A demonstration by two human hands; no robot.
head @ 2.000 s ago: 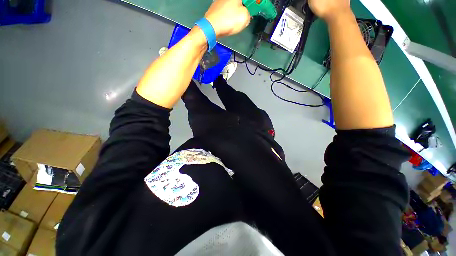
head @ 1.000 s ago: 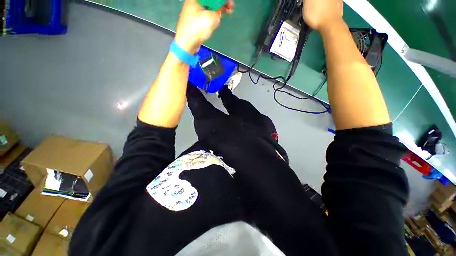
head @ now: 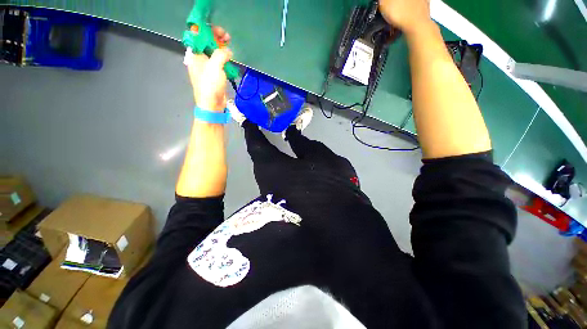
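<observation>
My left hand [head: 209, 74], with a blue wristband, is closed around the green glue gun [head: 201, 32] over the bench's near edge, left of the black unit. The black unit [head: 344, 58] lies on the green bench and has a white label [head: 358, 62] on its face. My right hand [head: 404, 14], partly cut off by the top edge, grips the upper right of this unit; its fingertips are partly hidden. Black cords [head: 363, 109] run from the unit and loop over the bench edge.
A second black unit [head: 468, 56] lies to the right, partly behind my right forearm. A thin pale line [head: 284, 22] shows on the bench. A white rail [head: 540, 96] curves along the right. Blue stools [head: 260, 106] stand below the bench. Cartons [head: 96, 225] stand lower left.
My left hand has moved left with the glue gun, away from the black unit, and the gun now points more upward. My right hand stays at the unit.
</observation>
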